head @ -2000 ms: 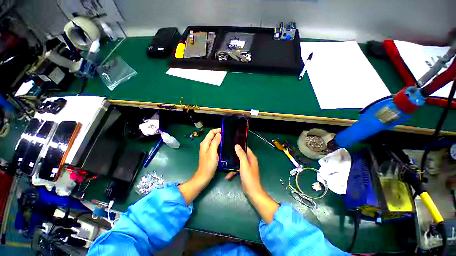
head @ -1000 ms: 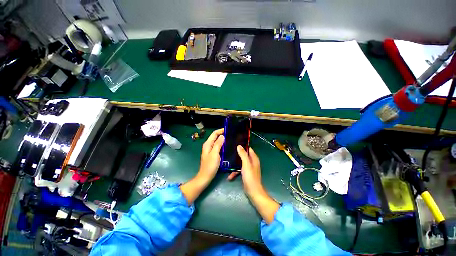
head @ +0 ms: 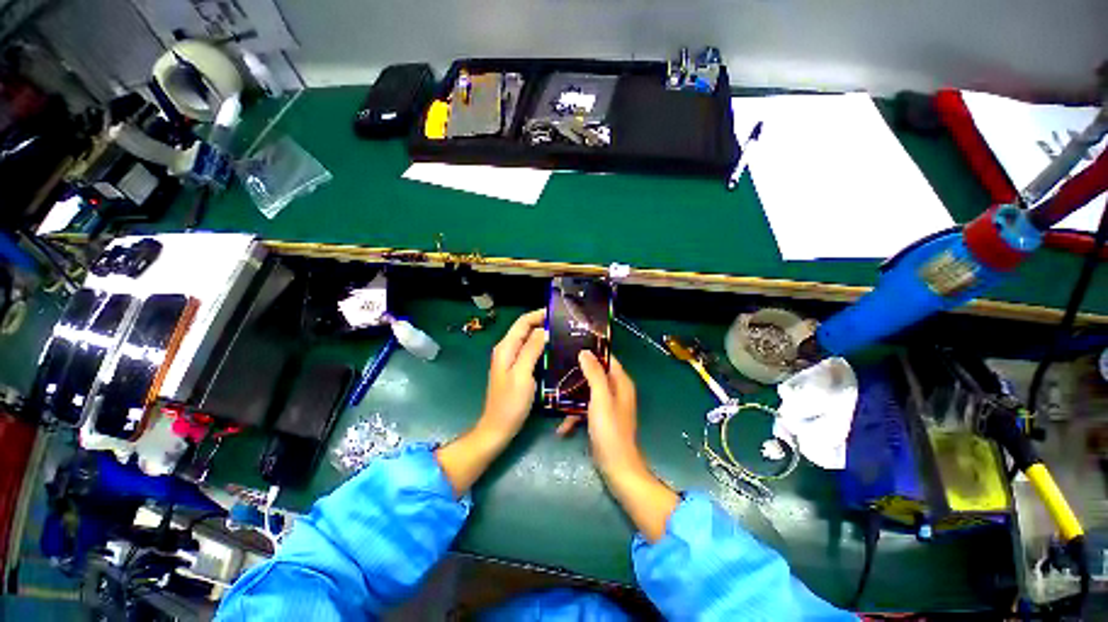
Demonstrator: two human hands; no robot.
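A smartphone (head: 578,328) is held upright lengthwise above the green mat, its screen facing me. The screen is dark with small light marks and a thin bright line low down. My left hand (head: 515,379) holds its left edge. My right hand (head: 610,407) holds its right edge, with the thumb on the lower part of the screen. The fingers behind the phone are mostly hidden.
Right: round pot (head: 768,345), yellow-orange tool (head: 697,367), wire loop (head: 753,445), white cloth (head: 815,413), hanging blue driver (head: 905,298). Left: dropper bottle (head: 414,339), blue pen (head: 373,372), screws (head: 366,442), white phone tray (head: 219,270). Above, the shelf edge (head: 717,287) holds a black tray (head: 656,128).
The phone's screen was dark and now shows small light marks and a bright line. Both hands keep their hold on the phone, with only a slight shift.
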